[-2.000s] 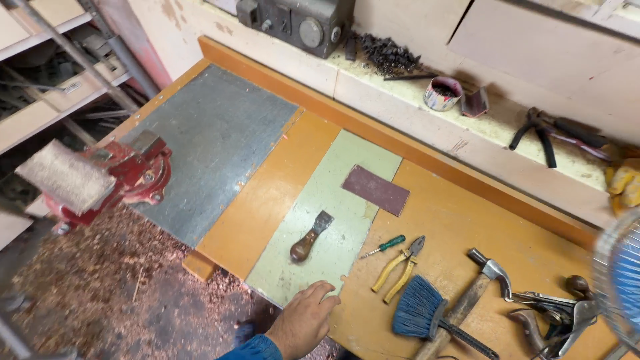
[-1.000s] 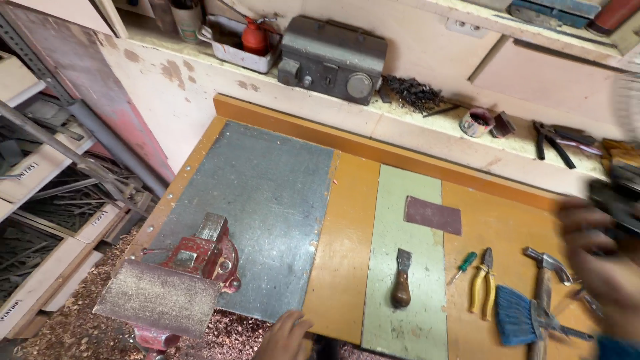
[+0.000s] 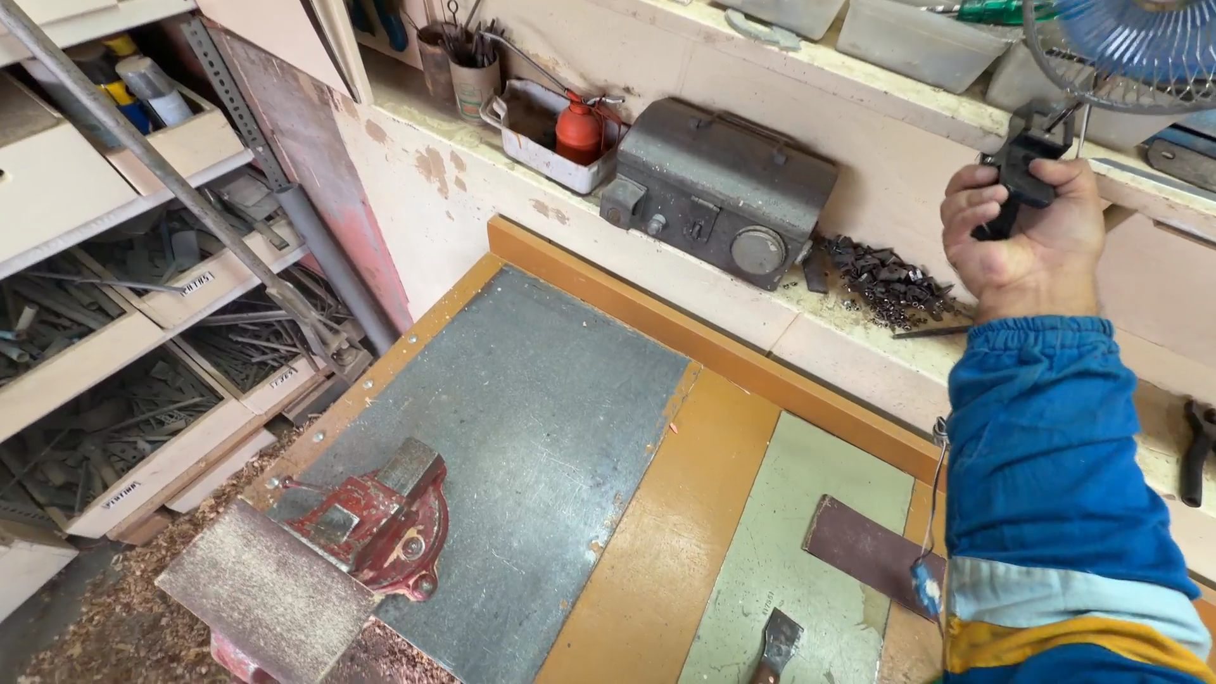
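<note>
My right hand, in a blue sleeve, is raised at the upper right with its fingers around the black clamp at the base of a small fan with blue blades. My left hand is out of view. On the bench lie a dark red abrasive sheet and a scraper-like tool, partly cut off by the bottom edge. A red bench vise stands at the lower left, with a dusty flat board at its front.
Along the wall ledge stand a grey metal box, a white tray with a red oil can, and a heap of dark metal bits. Shelves of scrap strips are at left. Shavings cover the floor. Black-handled pliers lie at right.
My right hand, blurred at the right edge a second ago, is now up at the fan's clamp. My left hand, earlier at the bench's front edge, has gone from view. The view has swung left.
</note>
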